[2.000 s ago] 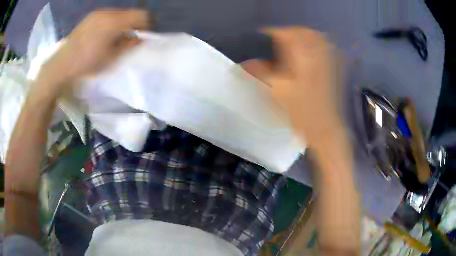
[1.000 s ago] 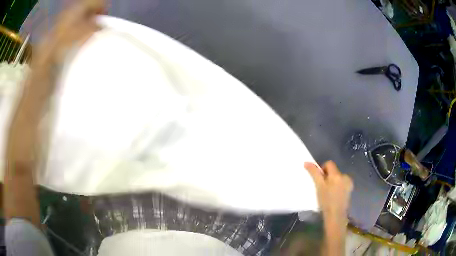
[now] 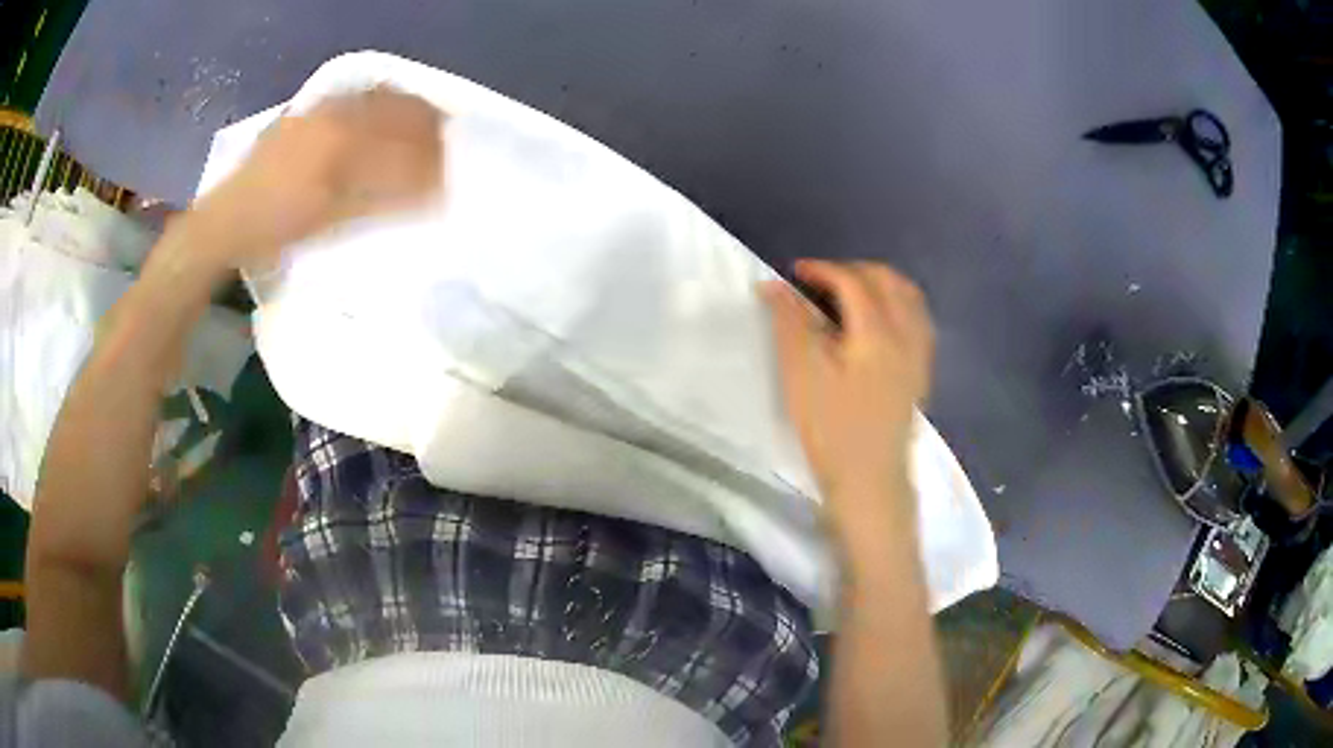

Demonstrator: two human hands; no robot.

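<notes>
A large white garment piece (image 3: pixel 629 263) lies partly folded on the grey-blue ironing table, with its near edge over the plaid-covered lap. Long folds run across its near part. My left hand (image 3: pixel 344 161) is blurred over the cloth's far left part; whether its fingers grip the cloth is not clear. My right hand (image 3: pixel 855 351) is at the cloth's far edge, right of the middle, with a dark gap between thumb and fingers. Cloth shows on both sides of the right wrist.
Black scissors (image 3: pixel 1177 135) lie on the table (image 3: pixel 994 176) at the far right. The steam iron (image 3: pixel 1191 439) sits at the right edge by a shiny metal rest (image 3: pixel 1231 564), near pale scraps. White pieces (image 3: pixel 51 336) hang at the left; more are in a yellow-barred rack (image 3: pixel 1170 687) at lower right.
The cloth, spread large between both hands a second ago, has come down and gathered into folds. My right hand has moved up and left; my left hand has moved right and slightly down.
</notes>
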